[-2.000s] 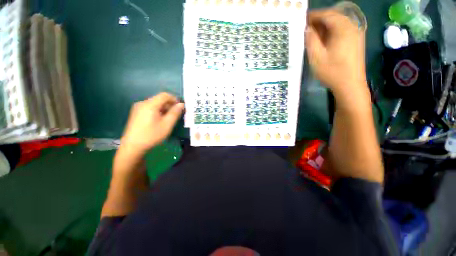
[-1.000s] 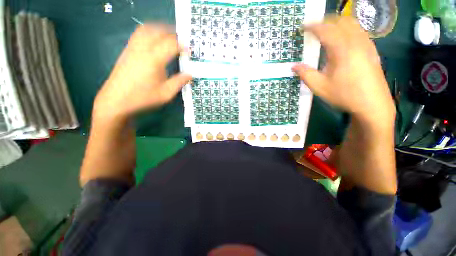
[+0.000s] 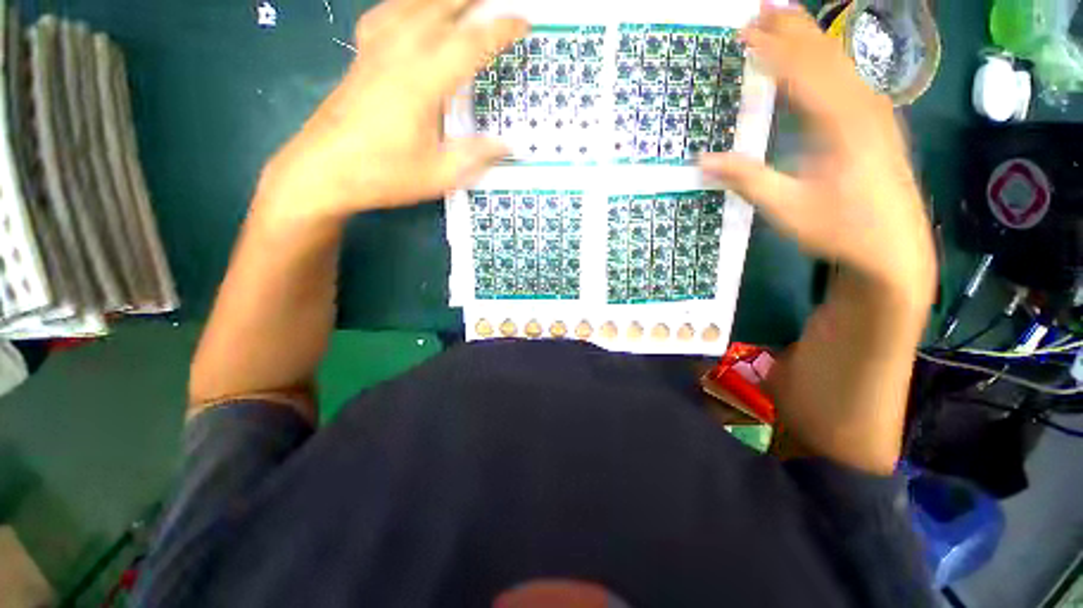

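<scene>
A white PCB tray (image 3: 597,178) lies in front of me with four blocks of green PCB panels (image 3: 663,247). My left hand (image 3: 398,113) reaches over the tray's left edge, thumb and fingers spread at the upper left block. My right hand (image 3: 831,160) is at the right edge, its thumb near the gap between the upper and lower blocks and its fingers near the upper right corner. Both hands are blurred, with thumb and fingers apart. No tool shows in either hand. Whether the fingertips press on the tray is unclear.
Stacked trays (image 3: 89,178) stand at the left. A tip cleaner pot (image 3: 879,48) is at the upper right, with a small white cap (image 3: 1001,89) and a black box with a red-and-white emblem (image 3: 1019,194) beyond it. Cables lie at the right. A red item (image 3: 742,378) is below the tray.
Both hands have come over the tray's upper part; my left hand came up from the lower left edge. In the last second it moved further right over the tray, which shifted slightly right.
</scene>
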